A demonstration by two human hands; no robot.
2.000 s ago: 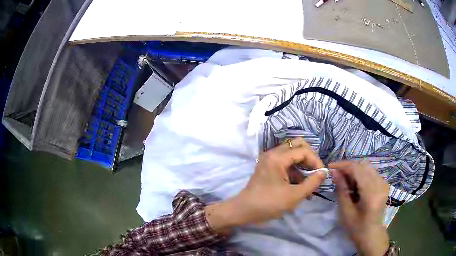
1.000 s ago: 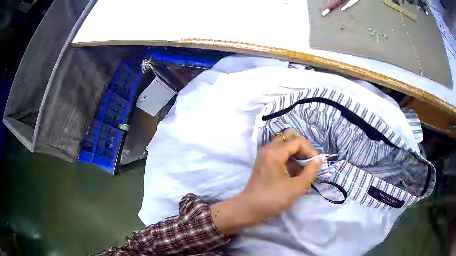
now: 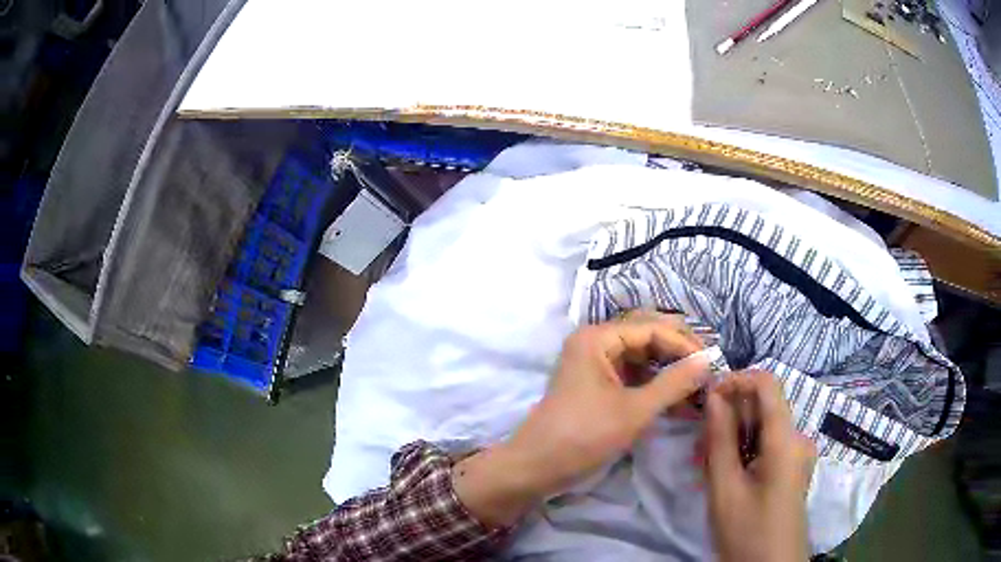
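A large white garment (image 3: pixel 461 296) is heaped in front of me, with its striped facing (image 3: pixel 807 395) and a black tape (image 3: pixel 785 269) along the curved opening. A black label (image 3: pixel 859 436) lies on the striped band at the right. My left hand (image 3: pixel 598 406) pinches a small white edge of the garment between thumb and forefinger. My right hand (image 3: pixel 757 450) is bent close beside it, fingertips almost touching the pinched edge. Something dark shows within the right hand's fingers; what it is cannot be told. No needle or thread can be made out.
A white table (image 3: pixel 439 55) with a worn wooden edge runs across the top. A grey-beige mat (image 3: pixel 812 121) holds a red pencil (image 3: pixel 752 27), a white pen (image 3: pixel 787 20), a yellowish strip (image 3: pixel 881 27) and specks. A grey fabric bin (image 3: pixel 165 220) and blue crates (image 3: pixel 247 296) are at left.
My right hand went out of view and has come back beside my left hand. My left hand keeps its pinch. The view has shifted, showing more of the mat.
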